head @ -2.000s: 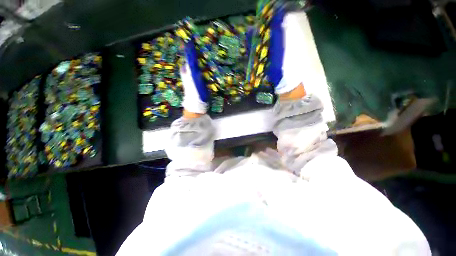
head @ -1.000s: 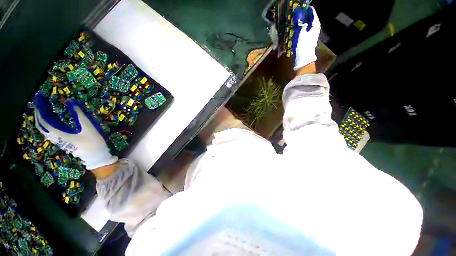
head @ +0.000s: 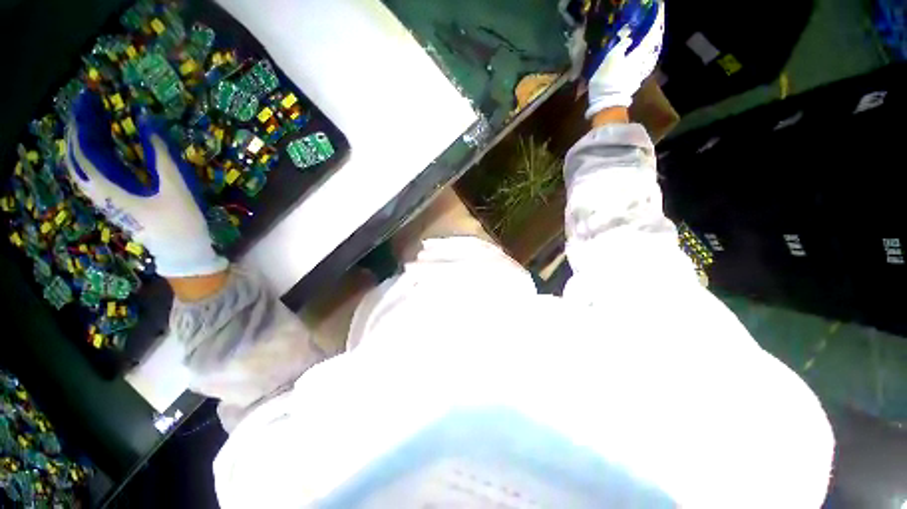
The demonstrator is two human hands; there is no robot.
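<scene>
Small green circuit boards (head: pixel 154 80) with yellow parts lie heaped in a black tray (head: pixel 288 204) at the upper left. My left hand (head: pixel 144 189), in a white glove with blue fingers, rests on the heap with thumb and fingers apart; no board shows clearly in its grasp. My right hand (head: pixel 627 55), gloved alike, is at the top edge beyond the bench corner. Its fingers are closed around a dark board panel (head: pixel 597 25) with yellow parts, mostly hidden and cut off by the frame.
A white sheet (head: pixel 368 99) lies under the tray on the green bench. An open brown box (head: pixel 651 114) below the bench edge holds thin strips (head: pixel 532 171). Black crates (head: pixel 796 179) stand at the right. More boards (head: pixel 30 437) lie at the lower left. A yellow-dotted panel (head: pixel 694 249) shows beside my right sleeve.
The view has shifted slightly, so the tray sits higher and the right hand nearer the top edge. The left hand stays on the heap. Two seconds ago both hands were over the tray.
</scene>
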